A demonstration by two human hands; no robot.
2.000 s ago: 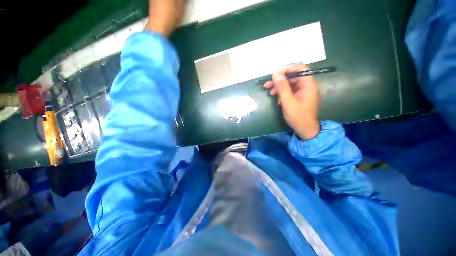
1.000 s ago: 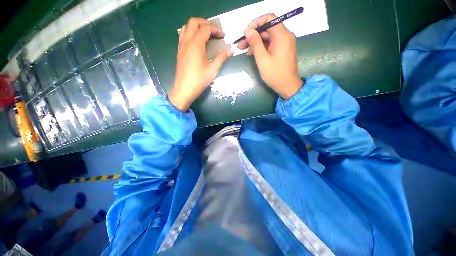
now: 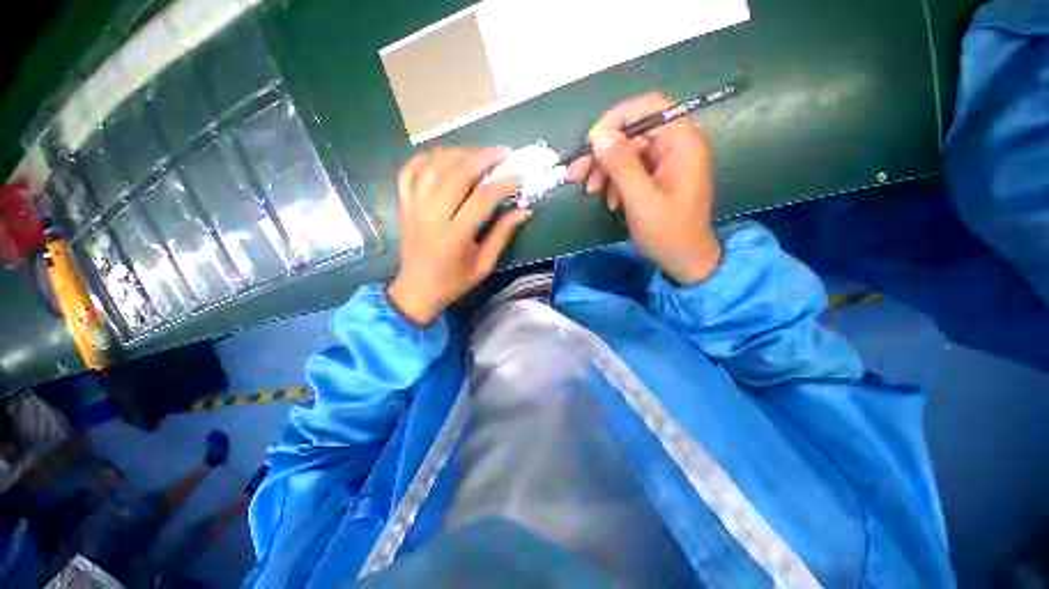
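The circuit board module [image 3: 531, 173], small and glaring white, lies on the green mat between my hands. My left hand [image 3: 449, 219] has its fingertips and thumb around the module's left side. My right hand [image 3: 661, 184] holds the slim black tweezers [image 3: 679, 112], their tip at the module's right edge. Whether a piece is at the tip cannot be told. The white backing sheet [image 3: 610, 40] lies beyond my hands, with a beige-grey block of adhesive pieces [image 3: 443, 78] at its left end.
Clear blister trays [image 3: 219, 207] with rectangular pockets lie at the left, some pockets holding shiny things. A yellow-orange handled tool [image 3: 75, 301] and a red block [image 3: 17, 224] are at the far left. Another person's blue sleeve [image 3: 1007, 150] is at the right edge.
Both hands have moved from the beige-grey block on the sheet nearer to me. My left hand is now at the module, and the tweezers' tip is at its right edge.
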